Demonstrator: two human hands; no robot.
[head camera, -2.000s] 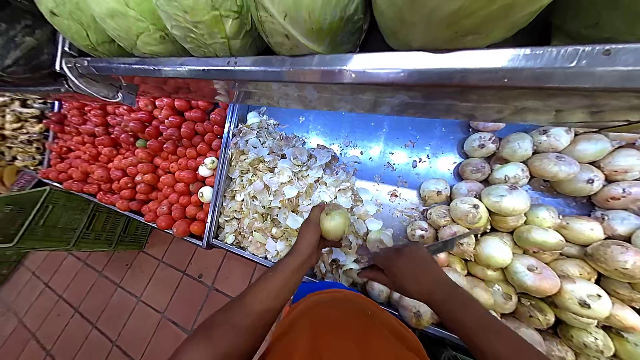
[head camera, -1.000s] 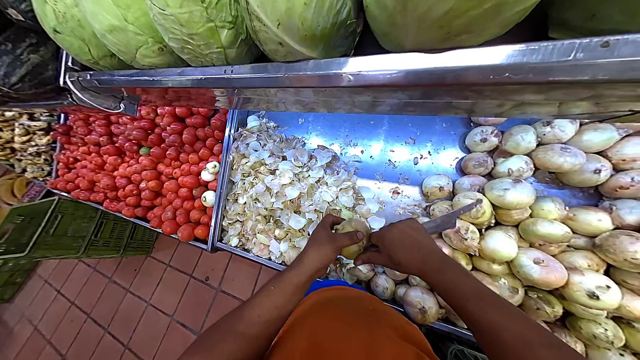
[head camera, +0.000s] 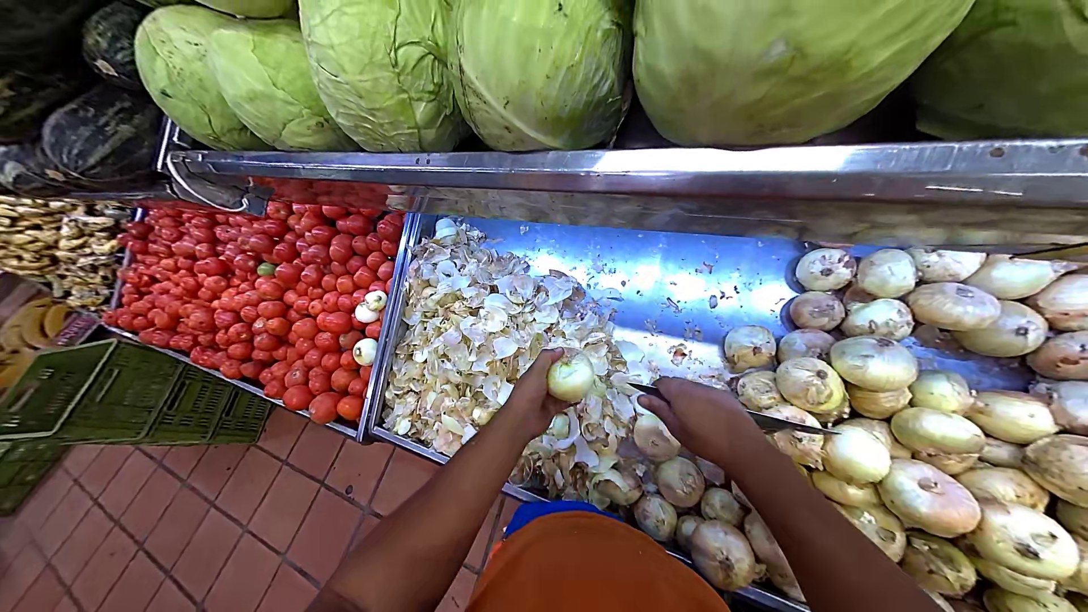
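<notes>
My left hand (head camera: 537, 398) holds a pale, smooth onion (head camera: 570, 376) above a heap of papery onion skins (head camera: 501, 319) in the metal display tray. Just to the right, my right hand (head camera: 699, 418) is closed around a knife; its blade (head camera: 795, 424) sticks out to the right beyond the fist, and a dark pointed end shows on the thumb side. The two hands are apart. Under and beside the right hand lie many onions (head camera: 931, 493), most with skin on, filling the tray's right side.
A metal shelf edge (head camera: 612, 163) bearing green cabbages (head camera: 544, 72) crosses above the tray. Red tomatoes (head camera: 280, 297), with several white onions on them, lie left behind a metal divider (head camera: 393, 323). Green plastic crates (head camera: 127, 395) stand on the tiled floor (head camera: 204, 518) at lower left.
One second ago both hands were together at the onion; now they are apart. The onion sits higher in my left hand and shows a smoother, paler surface.
</notes>
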